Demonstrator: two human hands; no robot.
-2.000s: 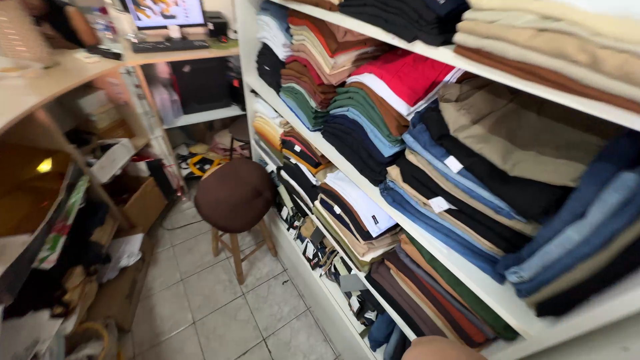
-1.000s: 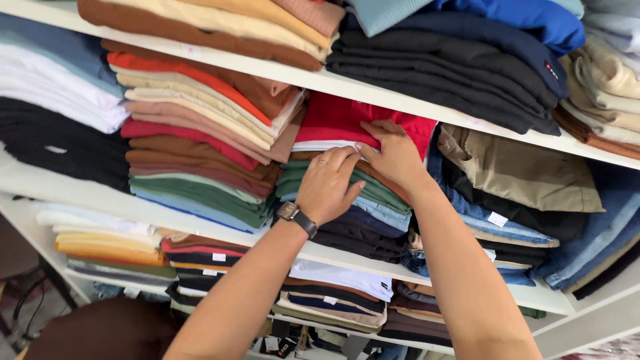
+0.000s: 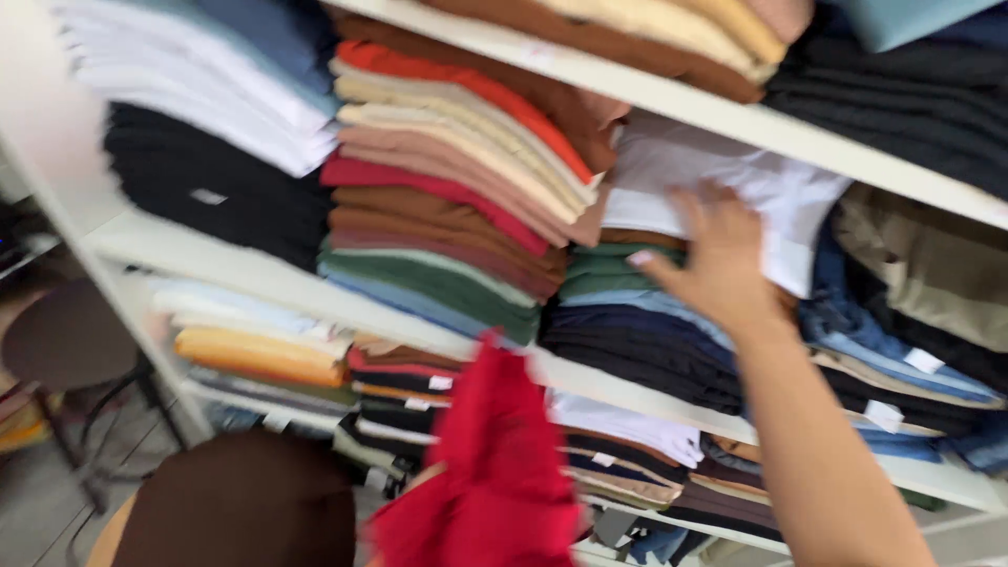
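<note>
My right hand point(image 3: 717, 252) rests with fingers spread on a folded white garment point(image 3: 677, 169), its thumb over the green folded clothes point(image 3: 606, 272) below. A folded red garment point(image 3: 504, 472) hangs low in the middle of the view, blurred. It is in my left hand point(image 3: 421, 480), mostly hidden behind the cloth, with only a bit of skin showing at its left edge. Under the white garment lie brown, green, light blue and dark folded pieces. To the left rises a stack of orange, cream, pink and brown clothes point(image 3: 457, 150).
White shelf boards point(image 3: 669, 87) run across the view, loaded with folded clothes. Jeans and khaki trousers point(image 3: 937, 260) lie at the right. A dark brown round stool seat point(image 3: 244, 504) stands low at the left, a second dark round seat point(image 3: 71, 331) farther back.
The red garment has come off the stack beneath my hands and is now down in my left hand, uncovering the white one. My right hand has stayed at that stack.
</note>
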